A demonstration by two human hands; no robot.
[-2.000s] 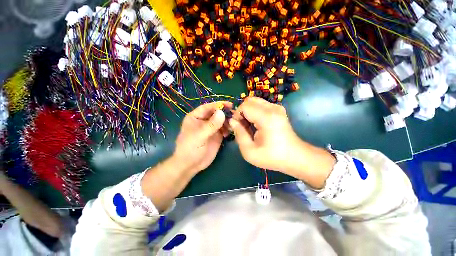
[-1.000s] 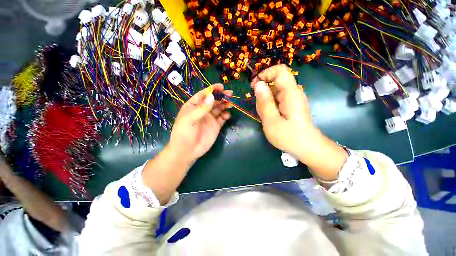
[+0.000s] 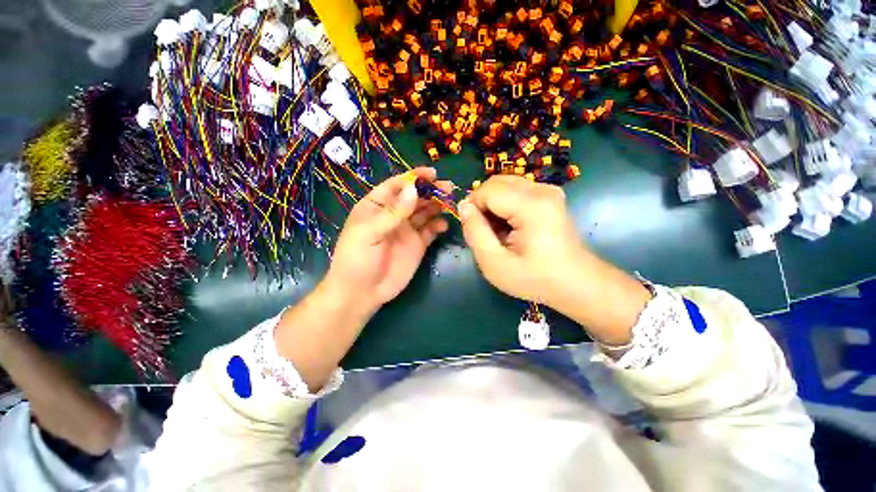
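Observation:
My left hand (image 3: 384,235) holds a small dark connector housing (image 3: 423,188) between thumb and fingertips, just in front of the housing heap. Thin wires run from the housing to my right hand (image 3: 519,231), whose thumb and forefinger pinch them close beside it. The same harness has a white connector (image 3: 534,329) that hangs below my right hand near the bench's front edge. Short coloured wires show above this connector; the stretch higher up is hidden by my right hand. The exact wire tips are too small to make out.
Black-and-orange housings (image 3: 480,77) spill from the yellow bin (image 3: 338,34). Part-made harnesses (image 3: 240,144) lie at left, with red wires (image 3: 115,274) and yellow wires (image 3: 50,161) beyond. Harnesses with white connectors (image 3: 735,165) lie at right. Another person's arm (image 3: 58,389) is at lower left.
My right hand reached toward the housing heap one second ago and is now back beside my left hand, pinching the wires. The white connector has swung left and slightly down.

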